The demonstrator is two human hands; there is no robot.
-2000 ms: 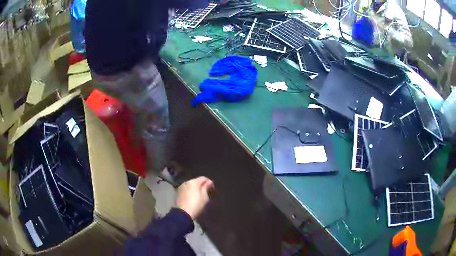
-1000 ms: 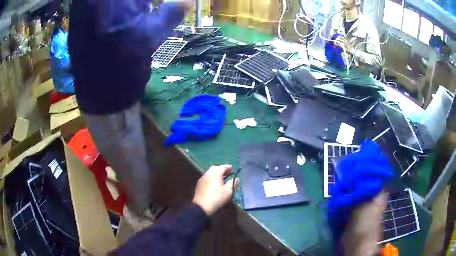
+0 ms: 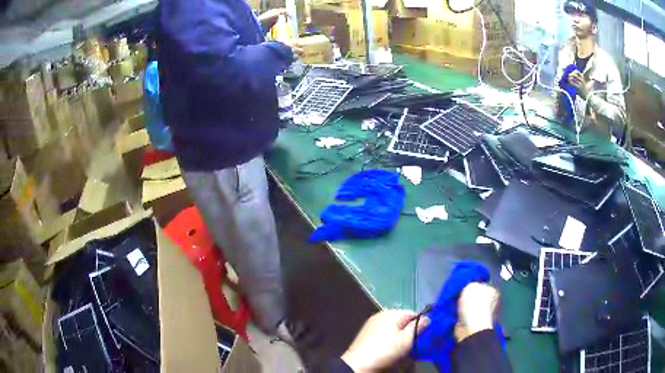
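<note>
A small solar panel (image 3: 437,264) lies black back up on the green bench, mostly hidden by a blue cloth (image 3: 445,320) and my hands. My right hand (image 3: 477,306) grips the blue cloth over the panel. My left hand (image 3: 386,336) is just left of the cloth, thumb and fingers pinched on a thin black cord (image 3: 419,317). The panel's white label and cable start are covered.
A second blue cloth (image 3: 364,204) lies on the green bench (image 3: 328,153). Panels (image 3: 590,291) are heaped right and behind. A carton (image 3: 182,306) of panels and a red stool (image 3: 197,244) stand left. One person (image 3: 219,87) stands beside the bench, another (image 3: 601,73) behind it.
My right hand has brought the blue cloth left onto the panel. My left hand has closed on the cord. The view has tilted up, showing more of the room.
</note>
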